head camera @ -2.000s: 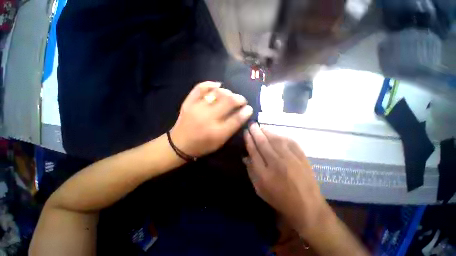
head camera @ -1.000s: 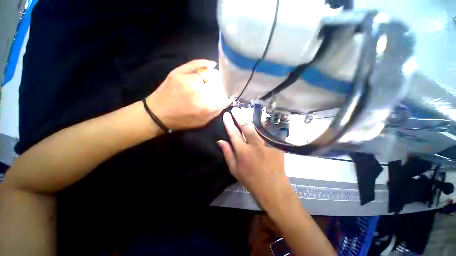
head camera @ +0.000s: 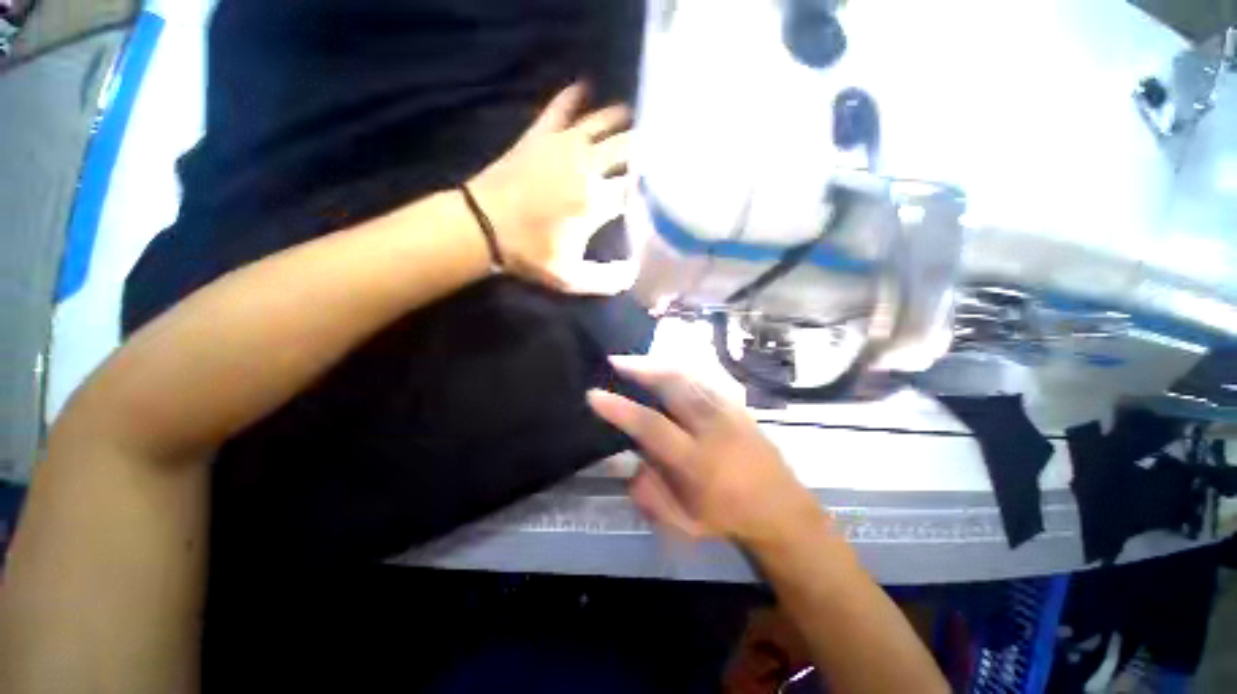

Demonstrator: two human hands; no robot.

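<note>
A large black garment panel [head camera: 407, 393] lies left of the needle and hangs over the table's front edge toward my lap. The white sewing machine head [head camera: 760, 149] with a blue stripe stands at the centre right. My left hand [head camera: 563, 190] lies with spread fingers on the black cloth, just left of the head, its thumb toward the needle area. My right hand [head camera: 705, 454] is in front of the needle, fingers apart, fingertips at the cloth's right edge; it is slightly blurred. The presser foot and needle [head camera: 662, 309] are hard to make out in the glare.
Black cut pieces [head camera: 1007, 454] lie on the machine bed at the right, near its front edge. A ruler strip [head camera: 923, 526] runs along the front edge. A blue plastic crate [head camera: 1017, 630] is below the table at the right. A blue strip [head camera: 109, 163] edges the left side.
The view has shifted. My left hand has opened and moved up over the cloth. My right fingers have drawn back from the needle and spread. The cloth below my left hand has shifted.
</note>
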